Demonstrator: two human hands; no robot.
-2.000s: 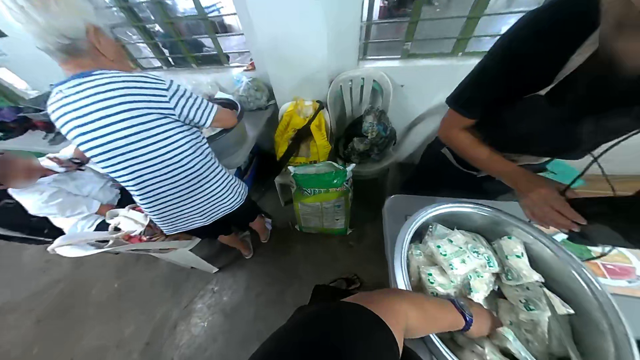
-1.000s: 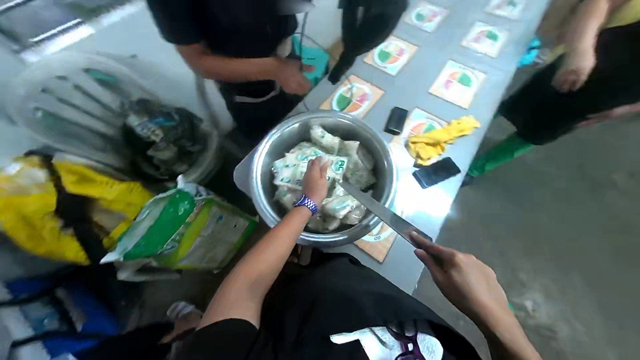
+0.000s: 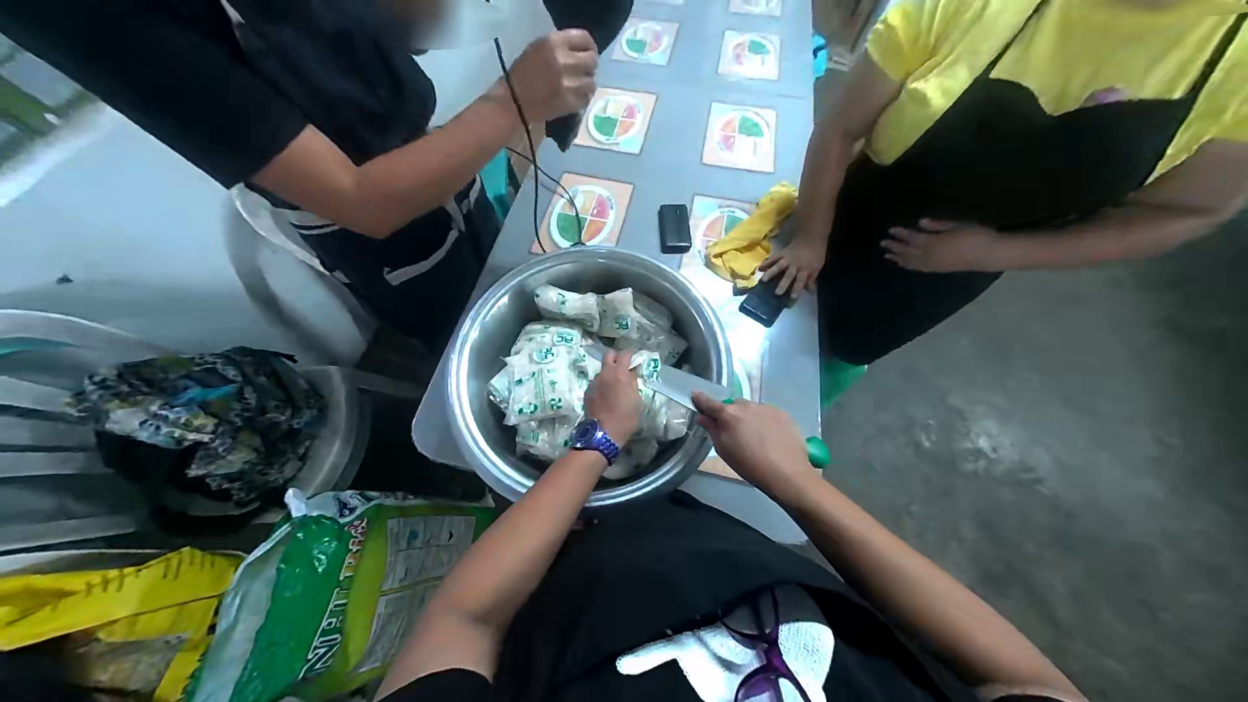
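Note:
A wide metal basin (image 3: 471,429) on the table holds many clear plastic packets (image 3: 546,375) with green print. Over the packets, my left hand (image 3: 616,400), with a blue watch at its wrist, grips one small packet (image 3: 645,365) near the blade. My right hand (image 3: 756,439) is closed round the green handle of a large knife (image 3: 687,385), above the basin's right side. The blade reaches left across the packets to the fingers of my left hand. Whether it touches a packet, I cannot tell.
The grey table (image 3: 673,166) bears plate-print mats, a black phone (image 3: 763,303), a dark case (image 3: 674,228) and a yellow cloth (image 3: 751,239). One person stands at upper left holding something dark; another, in yellow, leans on the table. A plastic chair and a green sack (image 3: 292,585) are at left.
The view has swung strongly since the oldest frame. The person in yellow now has a hand at the phone and cloth. My right hand with the knife has come nearer the basin.

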